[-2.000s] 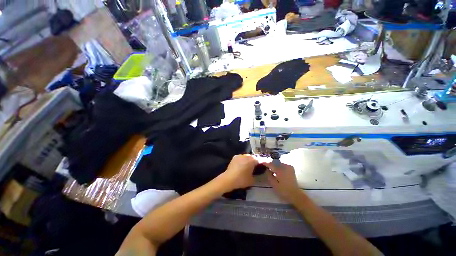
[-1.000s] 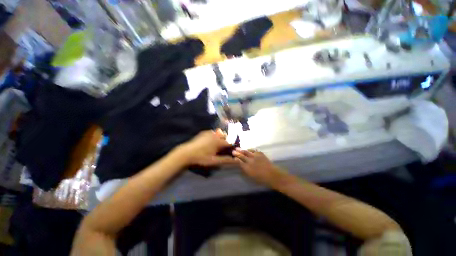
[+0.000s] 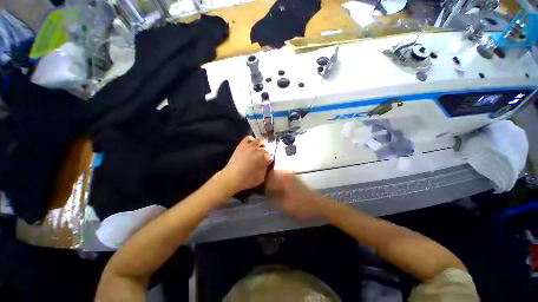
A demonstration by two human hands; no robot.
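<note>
The black garment piece (image 3: 171, 147) lies bunched on the table left of the needle. My left hand (image 3: 251, 163) is on its right edge, fingertips close to the presser foot (image 3: 270, 131), gripping the cloth. My right hand (image 3: 290, 191) is blurred, just right of and below my left hand at the table's front part; whether it holds cloth cannot be told. The white sewing machine (image 3: 377, 82) with blue stripe stands right of the needle. A white pad (image 3: 127, 225) lies at the cloth's lower left edge, partly behind my left forearm.
A stack of white pads (image 3: 501, 150) sits at the machine's right end. Grey scraps (image 3: 386, 140) lie against the machine body. A black cut piece (image 3: 285, 22) lies on the brown board behind. Clear plastic bags and a green basket (image 3: 49, 32) are at back left.
The view has shifted, bringing the pad stack into sight. My right hand has moved down slightly from the fingertips of my left hand and is now blurred. My left hand stays by the needle.
</note>
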